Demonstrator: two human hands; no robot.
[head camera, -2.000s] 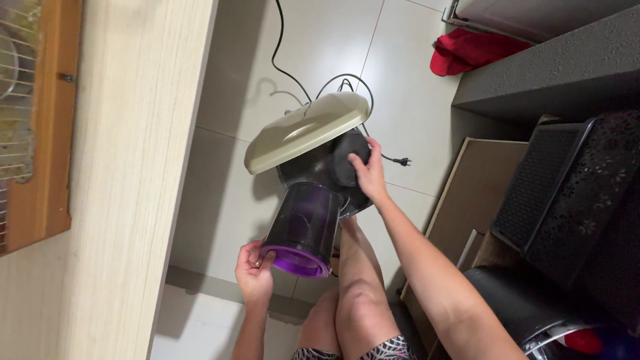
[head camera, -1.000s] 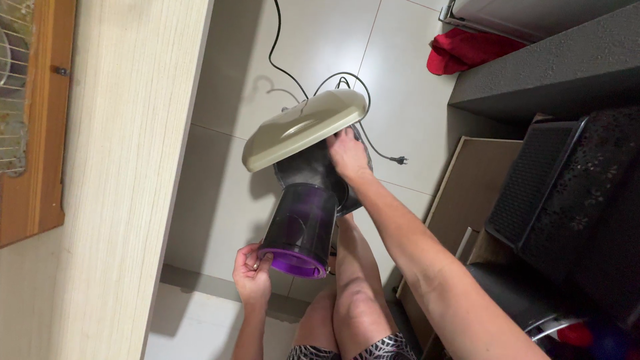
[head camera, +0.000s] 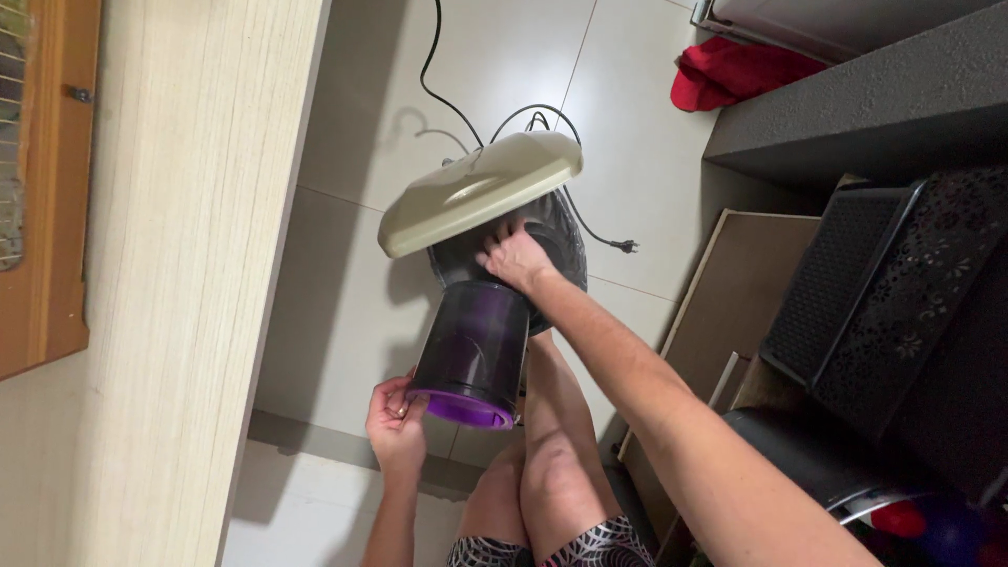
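My left hand (head camera: 400, 409) grips the purple rim of a dark, see-through canister (head camera: 472, 342), which is tilted with its purple-ringed end toward me. Its other end is over a bin lined with a black plastic bag (head camera: 573, 252). A cream-coloured lid (head camera: 482, 193) stands tilted open above the bin. Under the lid's edge, my right hand (head camera: 516, 256) reaches over the bag opening beside the canister's far end, its fingers spread and slightly blurred. Whether its fingertips touch anything is hard to tell. What lies inside the canister and bag is hidden.
A black cord with a plug (head camera: 624, 246) lies on the tiled floor behind the bin. A pale wooden surface (head camera: 197, 260) runs along the left. At the right are a red cloth (head camera: 728, 71), a grey ledge (head camera: 858, 102) and a black perforated plastic basket (head camera: 843, 276). My legs are below.
My right hand has left a round dark part at the bin's right side and moved left, under the lid's edge. My left hand keeps its hold on the canister's rim.
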